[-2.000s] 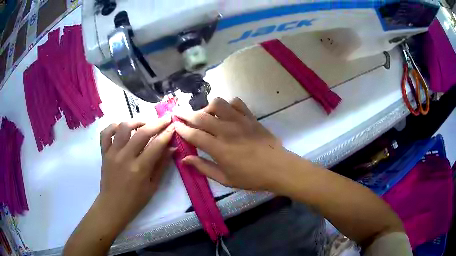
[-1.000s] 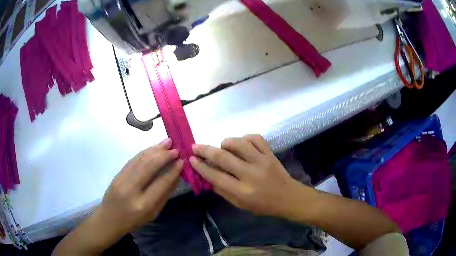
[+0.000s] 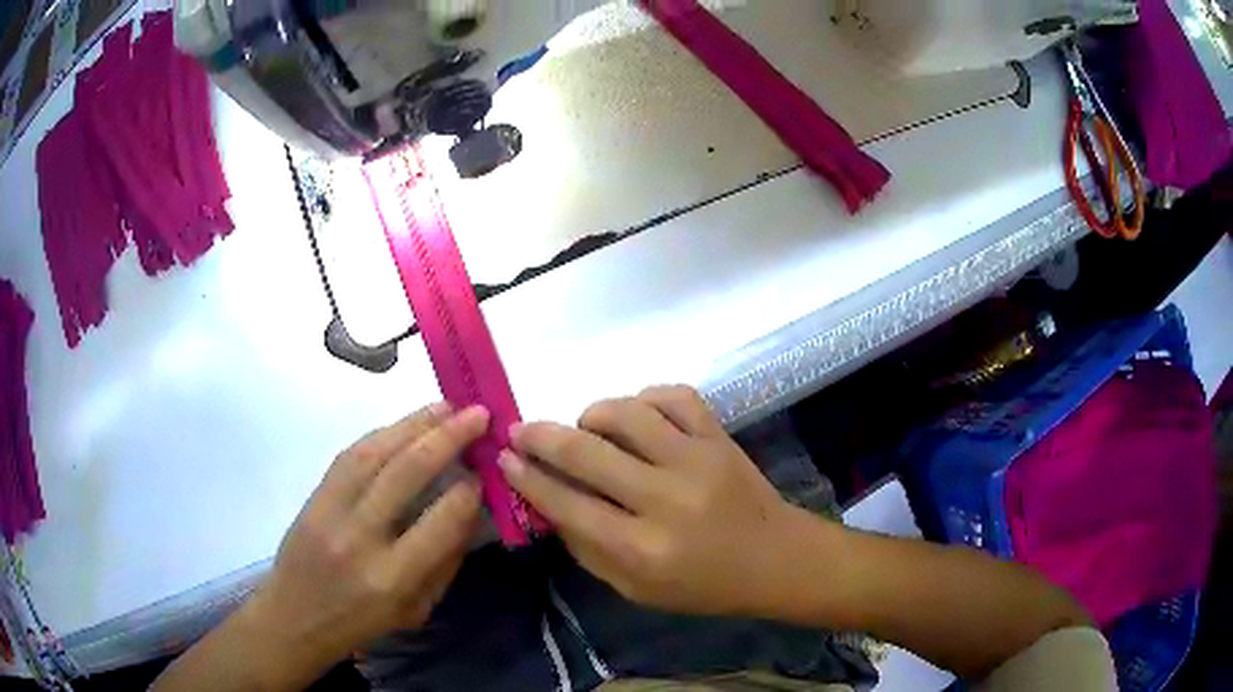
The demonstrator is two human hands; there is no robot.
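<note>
A magenta zipper [image 3: 446, 304] runs from under the presser foot [image 3: 392, 146] of the white sewing machine down to the table's front edge. Its far end is washed out by bright light. My left hand [image 3: 392, 521] holds its left edge near the front end, fingertips on the strip. My right hand [image 3: 663, 500] holds its right edge there between thumb and fingers. Another magenta zipper [image 3: 771, 102] lies under the machine arm. A zipper pile [image 3: 142, 149] is fanned on the table at the left, with more strips [image 3: 14, 419] at the far left edge.
Scissors with orange-red handles [image 3: 1106, 169] lie at the table's right edge, beside magenta cloth [image 3: 1179, 102]. A blue plastic basket [image 3: 967, 487] holding magenta cloth [image 3: 1116, 500] stands below at the right. The table's front edge [image 3: 892, 304] crosses in front of my lap.
Two seconds ago both hands were close to the needle; now they hold the strip's front end. Since one second ago, the hands have shifted only slightly along it.
</note>
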